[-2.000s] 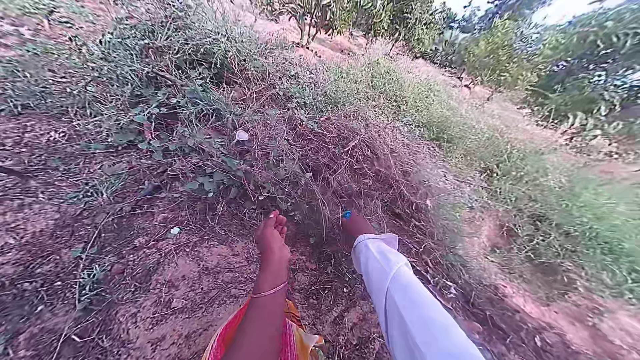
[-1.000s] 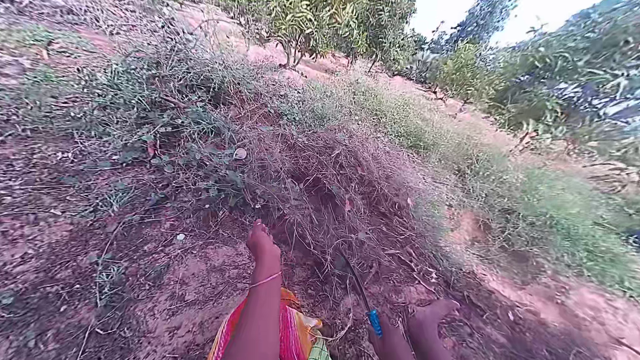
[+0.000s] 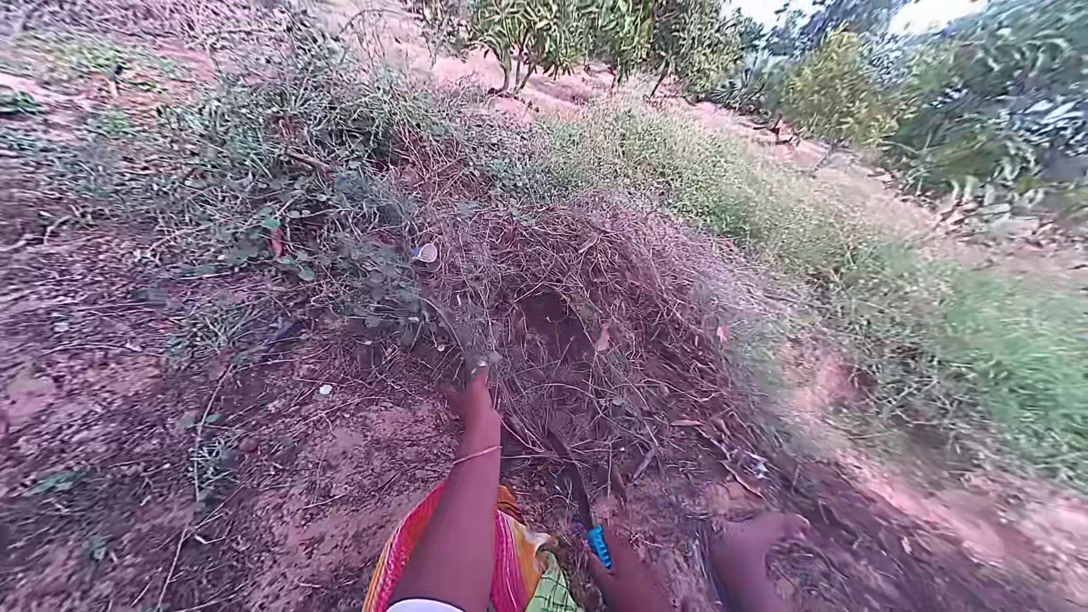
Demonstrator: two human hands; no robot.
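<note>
My left hand [image 3: 476,399], with a thin bangle at the wrist, reaches into dry weed stems [image 3: 484,331]; its fingers are partly hidden, so whether it grips the stems cannot be told. Low in the view, my right hand [image 3: 627,569] is closed around the blue handle [image 3: 598,546] of a sickle-like tool. The tool's dark, narrow blade [image 3: 578,484] points up and left into the dry grass, its tip hard to make out. Ahead lies a tangled mound of dry grass [image 3: 629,280] with a dark hollow in it.
What looks like a bare foot [image 3: 756,540] is right of my right hand. Pink and yellow cloth [image 3: 510,552] hangs below my left arm. A small whitish object [image 3: 427,252] lies among green weeds [image 3: 340,204]. Green grass [image 3: 977,340] grows at the right, with small trees [image 3: 527,34] behind.
My right hand with the blue-handled tool has drawn back from the grass beside my left hand to the bottom of the view. My left hand now reaches deeper into the stems than one second ago.
</note>
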